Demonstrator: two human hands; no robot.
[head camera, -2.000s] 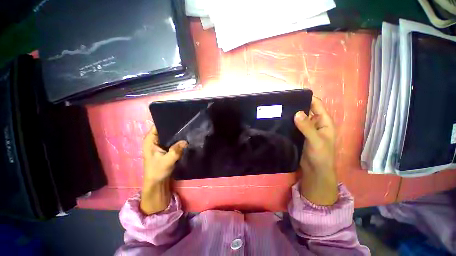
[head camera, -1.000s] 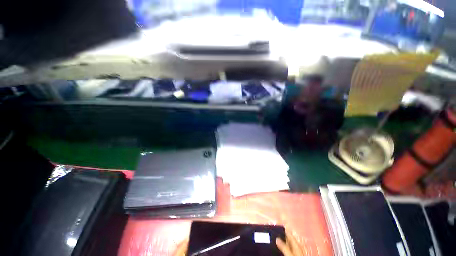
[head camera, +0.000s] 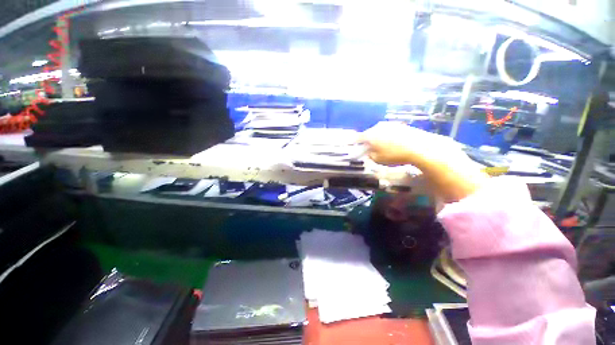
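My right hand (head camera: 391, 149) reaches forward from the right in a pink sleeve. Its fingertips are at a pile of white sheets or thin items (head camera: 330, 149) on the raised shelf. Glare and blur hide whether the fingers grip anything. My left hand is out of the picture. A stack of tablets (head camera: 253, 293) lies on the bench with a grey back cover up. White sheets (head camera: 344, 273) lie fanned just right of it. The tablet held earlier is not in view.
Dark film-wrapped tablets (head camera: 125, 313) lie at the lower left. Black stacked boxes or trays (head camera: 158, 101) stand on the shelf (head camera: 232, 165) at the left. A white-edged stack (head camera: 442, 323) shows at the lower right, partly behind my sleeve. A dark object (head camera: 404, 232) stands behind the sheets.
The view has tilted up toward the shelf. My right hand has left the tablet and moved up and forward to the shelf. The tablet and my left hand have gone out of view.
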